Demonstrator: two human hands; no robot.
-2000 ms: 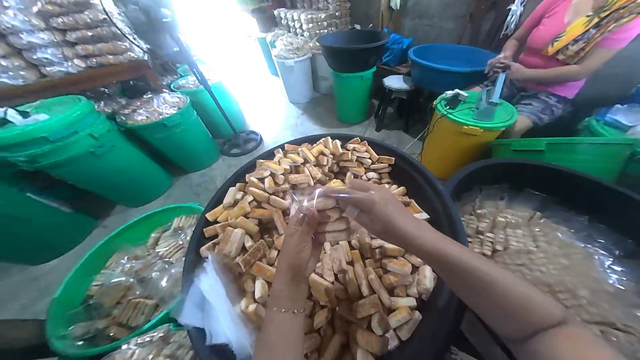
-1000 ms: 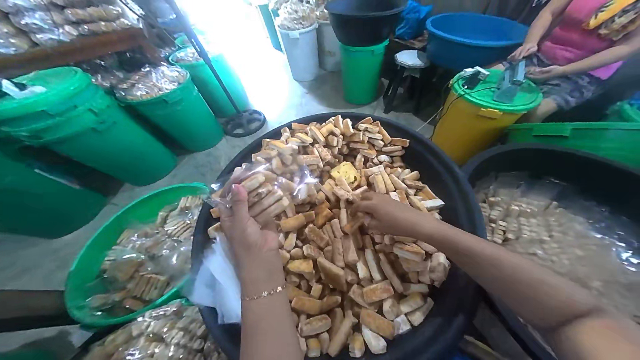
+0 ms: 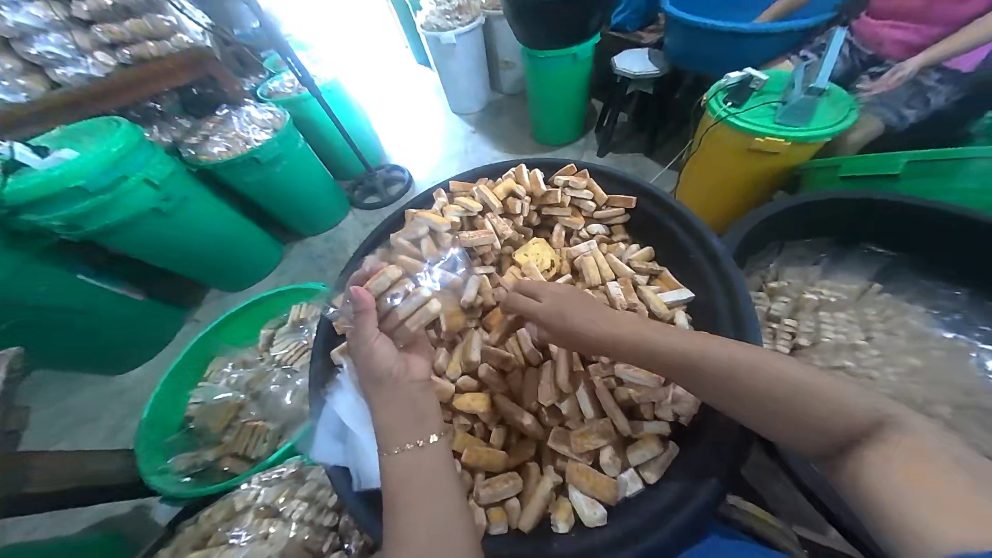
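A black round tub (image 3: 717,279) holds a heap of short, stick-shaped baked pieces (image 3: 535,387). Over the tub's left side, my left hand (image 3: 384,341) grips a clear plastic bag (image 3: 446,271) with several of the pieces in it. My right hand (image 3: 554,310) reaches down onto the heap just right of the bag; its fingertips are partly hidden among the pieces, so its hold is unclear. A round yellow piece (image 3: 536,257) lies on the heap above my right hand. White plastic sheets (image 3: 349,430) hang at the tub's left rim, beside my left wrist.
Filled bags lie in a green basin (image 3: 167,403) at left and in a heap (image 3: 263,519) below it. Another black tub (image 3: 852,213) with bagged pieces stands right. Lidded green bins (image 3: 170,209) line the left. A person (image 3: 922,70) sits behind a yellow bin (image 3: 725,167) bearing a device (image 3: 806,89).
Two seconds ago both my hands were together at the bag over the heap. Now my left hand holds the bag farther left, and my right hand is apart from it, down at the pieces.
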